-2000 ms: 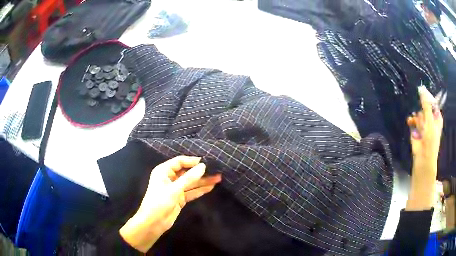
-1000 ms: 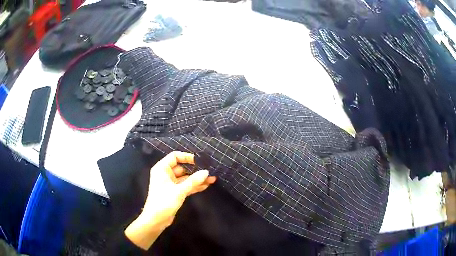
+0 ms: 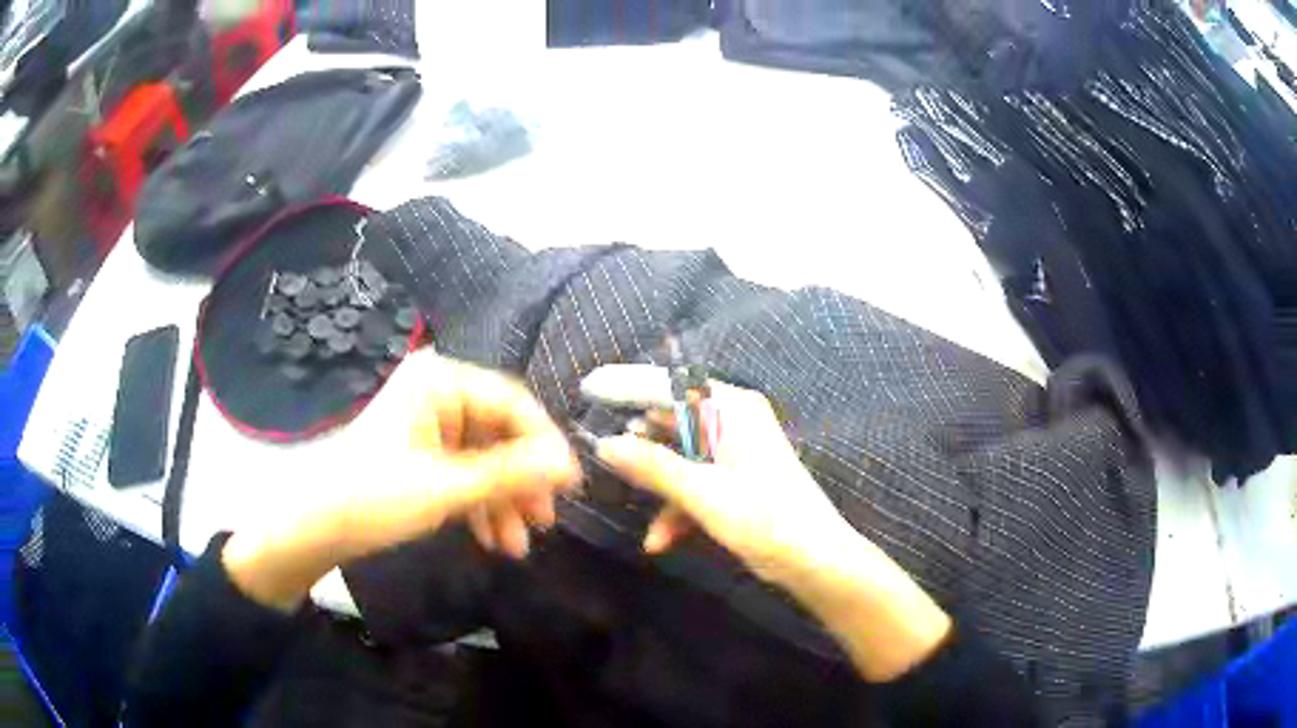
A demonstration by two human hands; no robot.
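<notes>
The dark garment with a thin pale grid (image 3: 925,427) lies across the table and down toward my lap, its black side (image 3: 626,612) nearest me. My left hand (image 3: 455,462) is blurred, its fingertips close together at the garment's edge; what they pinch cannot be told. My right hand (image 3: 740,477) meets it there, thumb and fingers around a small dark spot, perhaps a button. Small snips (image 3: 693,410) with pink-red and blue parts lie in my right hand. No needle or thread can be made out.
A round black tray with a red rim (image 3: 214,384) holds a pile of dark buttons (image 3: 334,313) at left. A phone (image 3: 144,405) and a black bag (image 3: 270,157) lie near it. Dark garments with pale-streaked edges (image 3: 1124,213) are at right. A crumpled grey piece (image 3: 481,138) lies behind.
My right hand, out at the right and then out of view, is now beside my left at the garment edge. My left hand has turned and blurred. The view has shifted slightly.
</notes>
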